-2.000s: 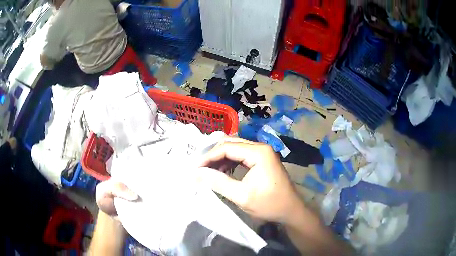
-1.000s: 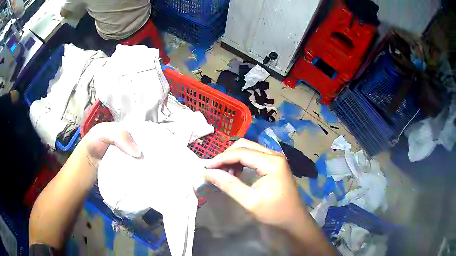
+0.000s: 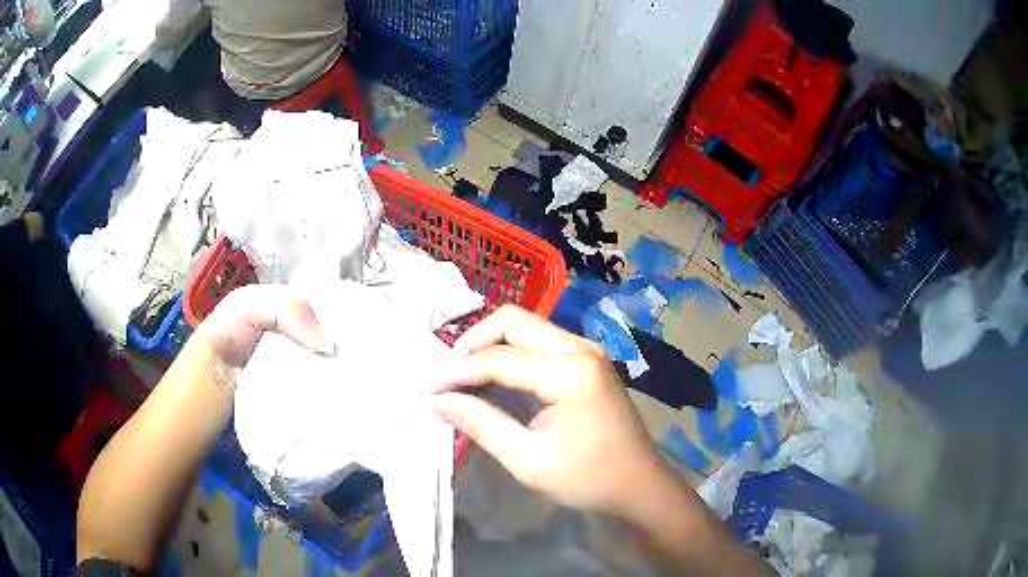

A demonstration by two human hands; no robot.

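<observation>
White fabric pieces (image 3: 338,394) are held up in front of me, overexposed, with a long strip hanging down at the lower middle. My left hand (image 3: 259,327) holds them at the left with the thumb on top, the other fingers hidden beneath. My right hand (image 3: 541,406) pinches the right edge between thumb and fingers. The red basket (image 3: 485,242) is behind and below, with more white fabric (image 3: 299,192) heaped in it. The held cloth overlaps this heap, so the border between them is unclear.
A blue crate (image 3: 90,225) with pale cloth is at the left. A seated person (image 3: 276,45) is at the top left. Red stools (image 3: 750,124), a white cabinet (image 3: 609,73) and blue crates (image 3: 840,271) stand beyond. Scraps (image 3: 812,394) litter the floor.
Since the oldest frame, the view has shifted and the held cloth has turned, its strip now hanging down. My left hand has moved up. Over the last second, my right fingers have shifted slightly left along the edge.
</observation>
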